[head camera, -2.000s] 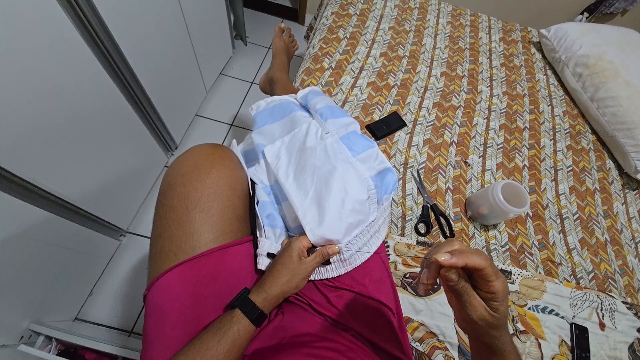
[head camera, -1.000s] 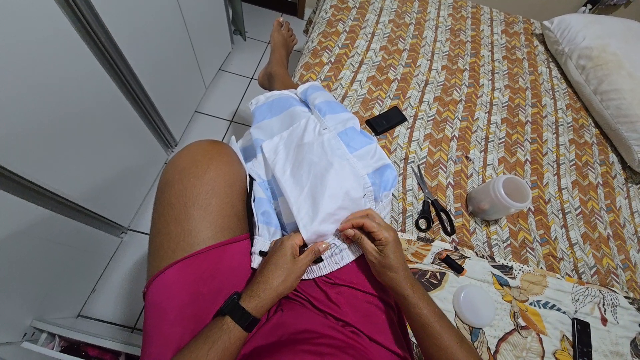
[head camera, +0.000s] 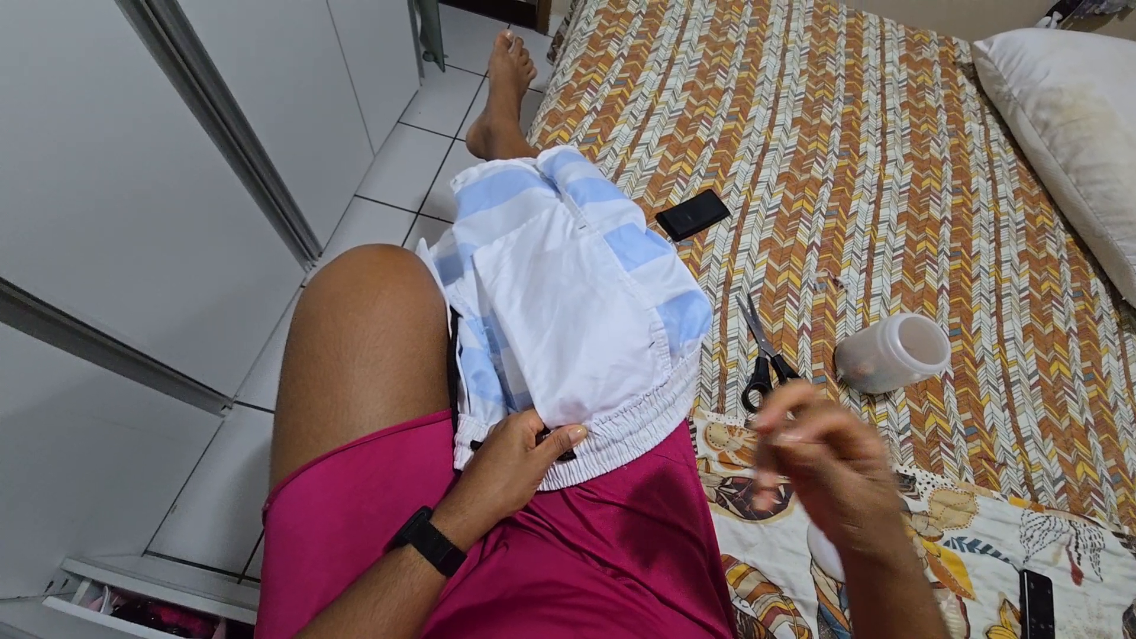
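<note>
Blue-and-white striped shorts (head camera: 568, 328) lie across my lap, with a white inner pocket cloth showing and a gathered elastic waistband (head camera: 621, 439) toward me. My left hand (head camera: 515, 457) pinches the waistband between thumb and fingers, beside a small dark piece partly hidden there. My right hand (head camera: 825, 461), blurred, is raised to the right of the shorts, its fingertips close together; whether a needle or thread is between them cannot be told. Black-handled scissors (head camera: 765, 355) lie just beyond that hand, next to an uncapped translucent plastic jar (head camera: 892, 352).
A black phone (head camera: 692, 215) rests on the patterned bedspread (head camera: 852, 177). A white round lid (head camera: 825, 550) is partly behind my right wrist. A dark remote-like object (head camera: 1036, 603) lies at lower right, a pillow (head camera: 1065, 133) at upper right. White cabinet doors (head camera: 133, 195) stand left.
My right hand came in to the waistband beside my left hand, and has since moved away to the right. My left hand has stayed on the waistband.
</note>
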